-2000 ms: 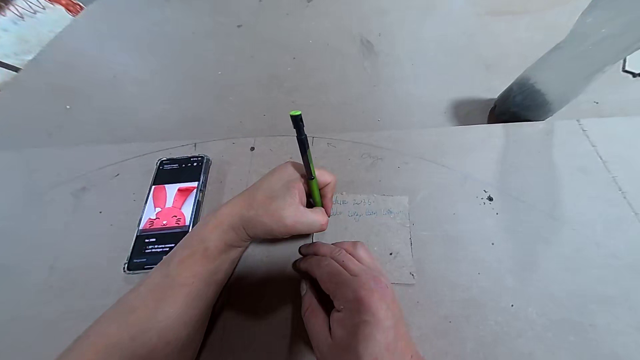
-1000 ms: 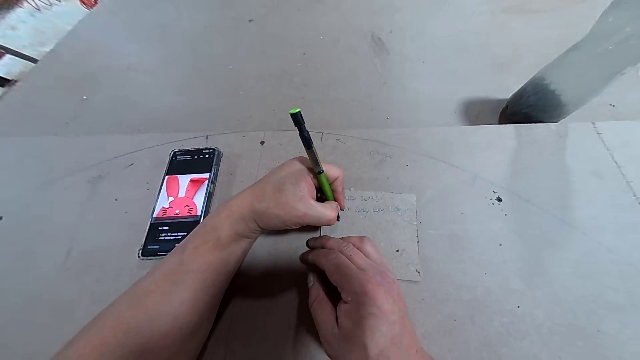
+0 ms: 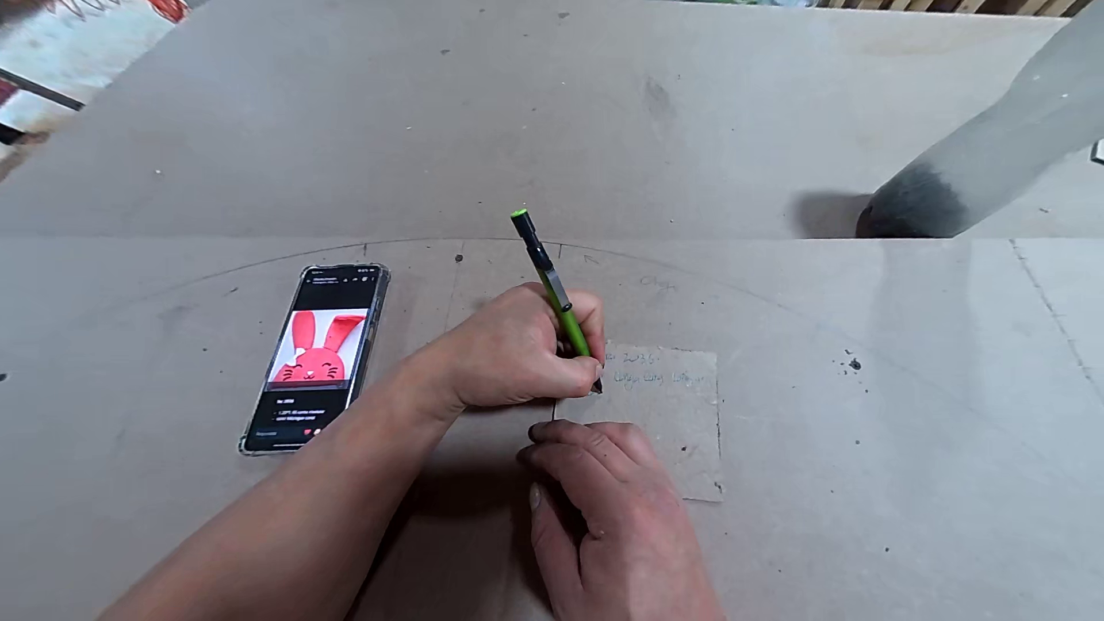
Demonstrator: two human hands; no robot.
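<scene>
My left hand grips a green and black mechanical pencil, its tip down on a small piece of grey-brown cardboard. The pencil leans up and to the left. Two short lines of blue handwriting run along the card's top; my left hand covers their left end. Just below, my right hand rests palm down on the card's lower left, fingers lightly curled and thumb apart. A smartphone in a transparent case lies left of the card, its screen lit with a picture of a red rabbit; my left forearm hides its lower right corner.
The large grey board surface bears a thin drawn arc, pencil marks and dark specks. A straight seam crosses it beyond the phone. At the upper right a thick grey tube-like object with a darkened end stands on the surface. Wooden slats show at the top edge.
The pencil tip has moved slightly right and down over the card, still in my left hand. My right hand stays on the card's lower part. The phone has not plainly moved on the board.
</scene>
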